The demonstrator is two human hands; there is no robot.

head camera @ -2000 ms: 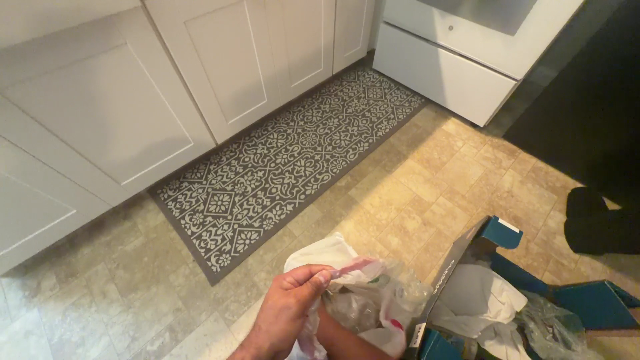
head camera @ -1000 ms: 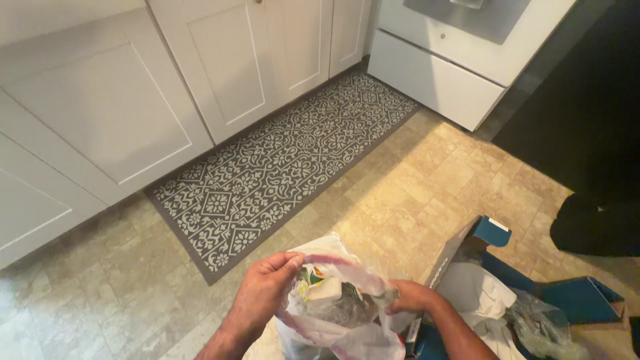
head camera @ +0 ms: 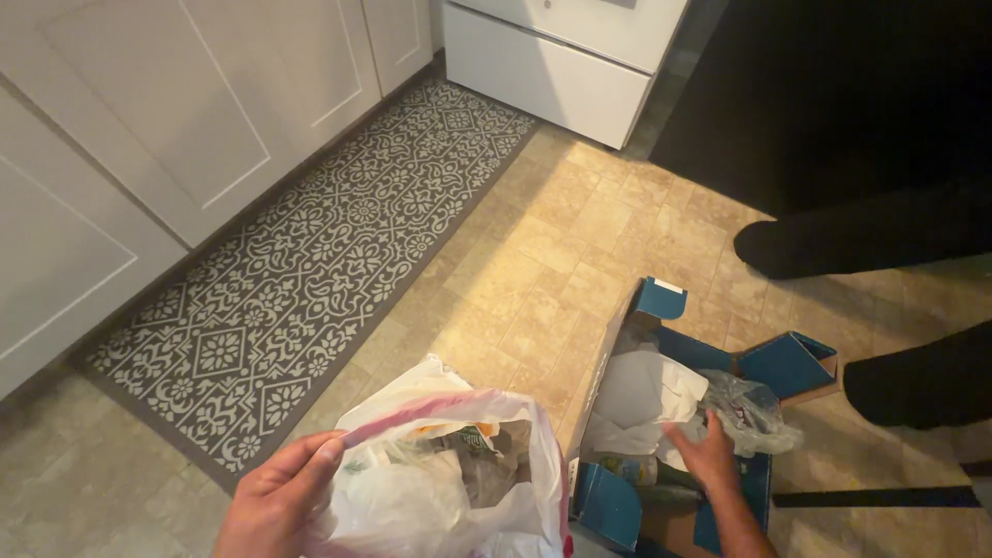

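Observation:
My left hand (head camera: 291, 488) pinches the pink-edged rim of a white plastic drawstring bag (head camera: 542, 465), whose mouth gapes and shows crumpled plastic film and wrappers inside. To its right, my right hand (head camera: 707, 453) reaches over an open blue cardboard box (head camera: 608, 500), thumb and fingers apart, at the edge of crumpled white paper (head camera: 647, 395). Whether the fingertips touch the paper I cannot tell. Clear plastic wrapping (head camera: 748, 411) lies in the box beside the paper and hangs over its far side. Greenish packaging (head camera: 628, 469) shows beneath the paper.
A patterned grey runner rug (head camera: 333, 256) lies along white cabinets (head camera: 178, 101). A white oven's lower drawer (head camera: 542, 77) stands behind. Large black objects, not clearly identifiable, fill the right side, one with a rounded end (head camera: 775, 248) low over the tan tile floor (head camera: 535, 302).
My right hand has left the bag's rim and moved right, over the box. My left hand still holds the rim. Two seconds ago the bag's mouth was more gathered.

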